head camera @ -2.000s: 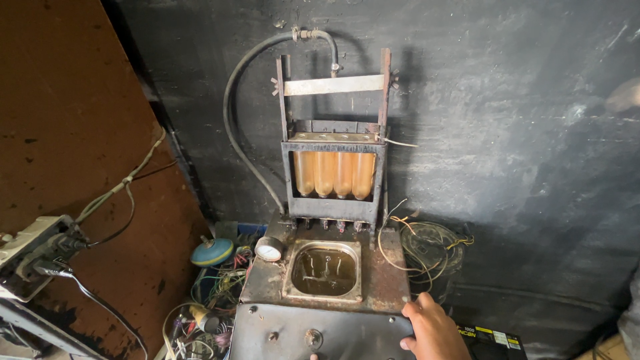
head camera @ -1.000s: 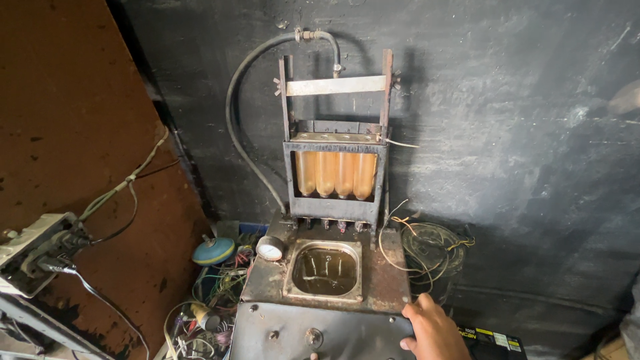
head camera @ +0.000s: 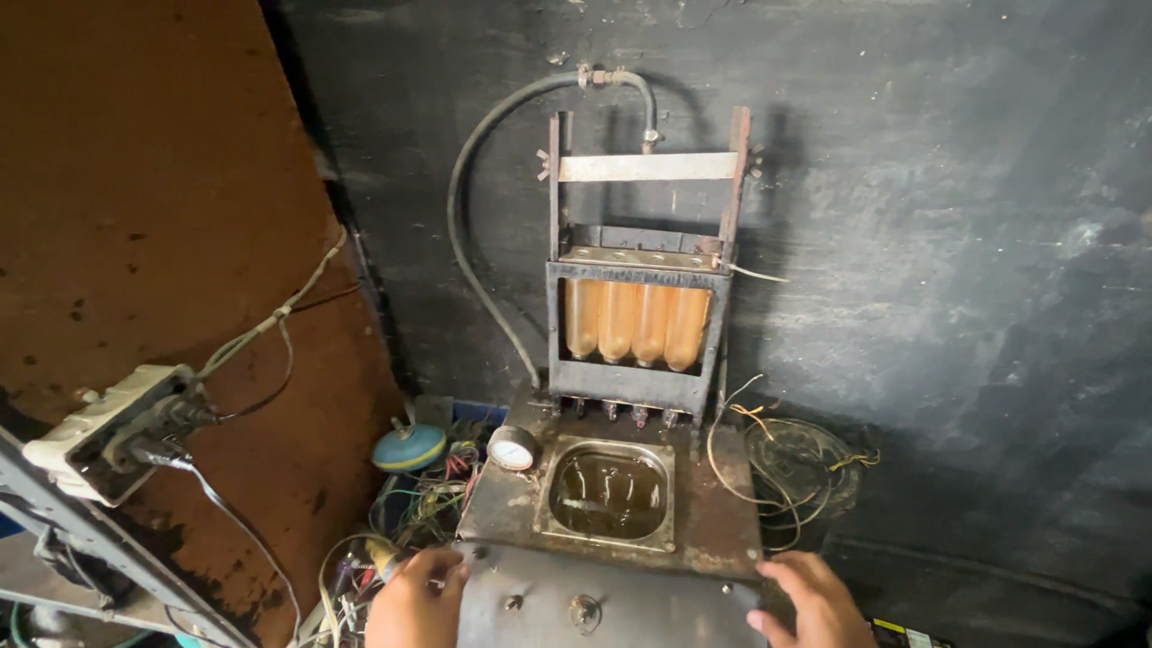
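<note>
My left hand (head camera: 418, 594) rests at the left edge of the dark metal front panel (head camera: 540, 585) of a bench machine, fingers bent over its corner. At the panel's right edge is my right hand (head camera: 805, 598), thumb and fingers apart. Two knobs or fittings stick out of the panel. Behind it a metal basin (head camera: 612, 493) holds dark liquid, with a round pressure gauge (head camera: 514, 448) to its left. Above stands a metal frame (head camera: 639, 382) with several clear tubes (head camera: 616, 319) of amber liquid and a row of nozzles below them. A flat metal crossbar (head camera: 648, 167) spans the uprights.
A black hose (head camera: 461, 198) arches from the machine to the crossbar. Left are a power socket box (head camera: 117, 432), a metal shelf (head camera: 117, 544), tangled wires (head camera: 423, 508) and a blue round object (head camera: 409, 447). Coiled cable (head camera: 810, 468) lies right, before a dark wall (head camera: 972, 270).
My left hand has come into view at the panel's left edge. My right hand stays at the right edge, its fingers slightly shifted.
</note>
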